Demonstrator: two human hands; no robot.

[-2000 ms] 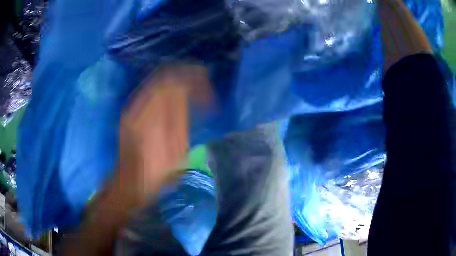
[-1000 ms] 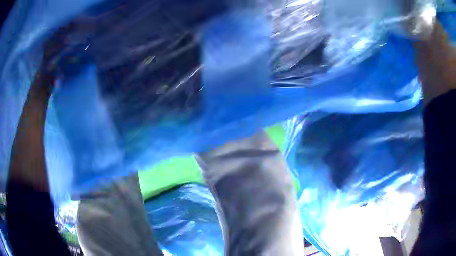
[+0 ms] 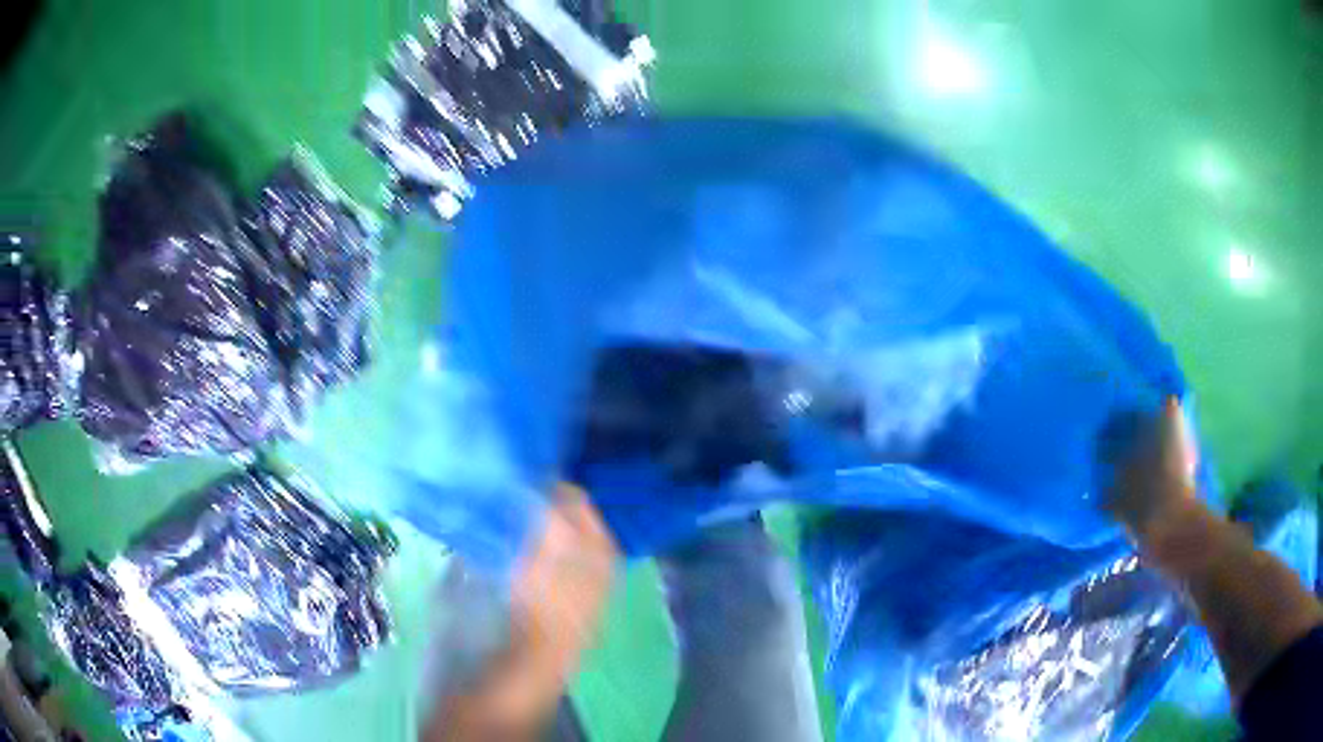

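Note:
A large blue plastic sack point(image 3: 813, 218) is spread wide in front of me, its mouth open towards me. Dark packs in clear plastic point(image 3: 682, 413) show inside it, blurred. My left hand point(image 3: 559, 558) is at the near left edge of the sack and holds its rim; the fingers are blurred. My right hand point(image 3: 1153, 457) grips the sack's rim at the right side.
Dark polybagged garments lie on the green floor at the left point(image 3: 218, 319), lower left point(image 3: 269, 580) and upper left point(image 3: 501, 87). Another blue sack with shiny packs point(image 3: 1001, 623) stands beside my legs at the lower right.
The sack has moved down and away from my face, and more floor and garment packs show. Both hands have come lower, with the left now nearer the middle.

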